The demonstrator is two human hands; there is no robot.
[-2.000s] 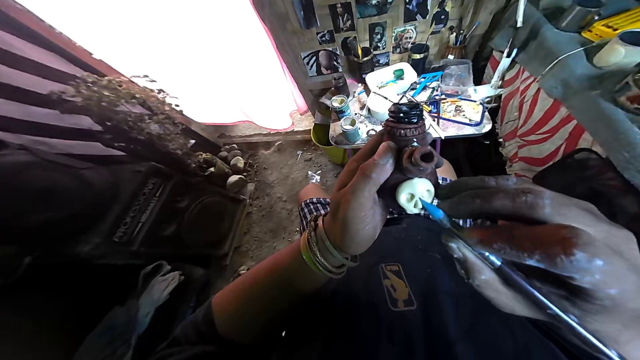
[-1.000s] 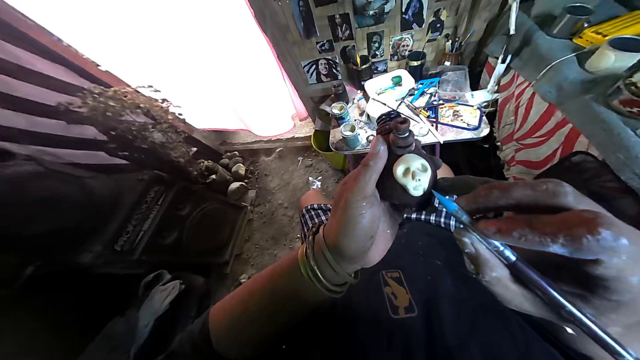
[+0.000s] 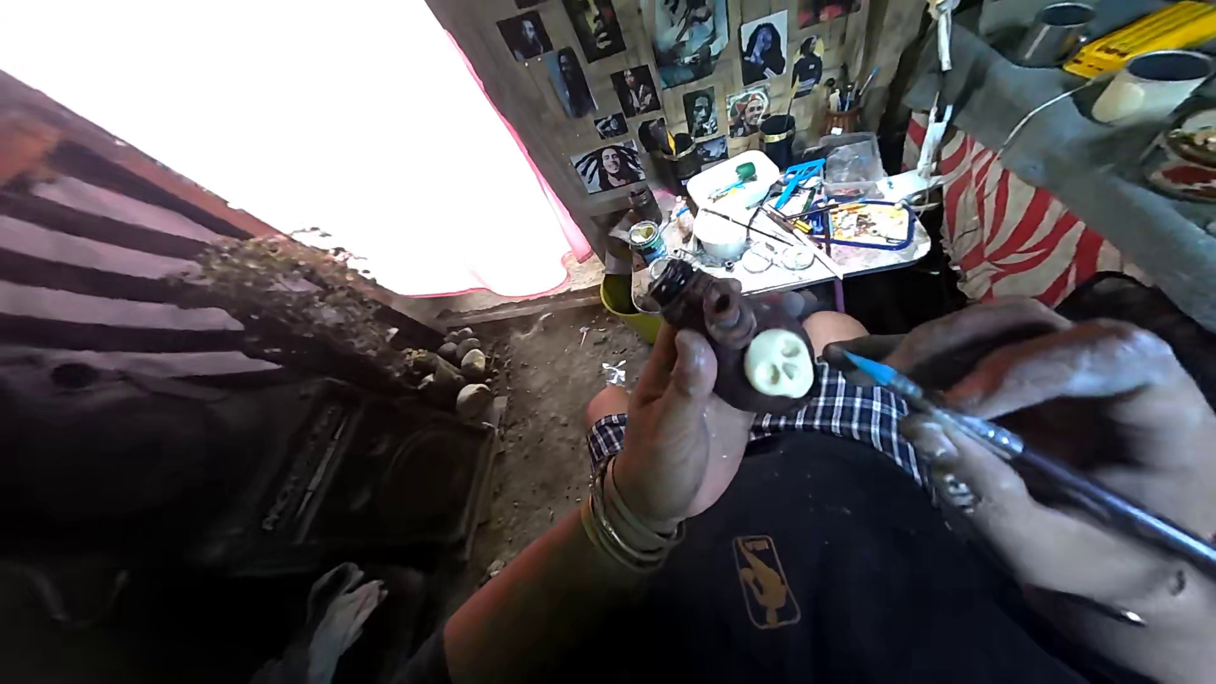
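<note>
My left hand [image 3: 679,418] holds a dark brown, bottle-like object [image 3: 736,380] with a ringed black neck and a short spout on its side. A cream-coloured skull [image 3: 779,363] is set on its body, face outward, with eye hollows showing. My right hand [image 3: 1054,399] grips a slim brush-like tool [image 3: 997,437] with a blue tip and a dark handle. That tip is to the right of the skull, apart from it. Whitish smears mark the right fingers, and bracelets circle the left wrist.
Beyond my hands, a small white table [image 3: 807,271] bears a white tub [image 3: 731,180], a blue-rimmed tray [image 3: 869,225], brushes and jars. A yellow-green bucket [image 3: 632,309] stands beside it. At the right are a grey cloth-covered surface with cups [image 3: 1154,85] and red-and-white striped fabric [image 3: 1016,228].
The brown object has been turned and tilted in my left hand, its neck now leaning left. The blue tip, close by the skull before, is now farther from it.
</note>
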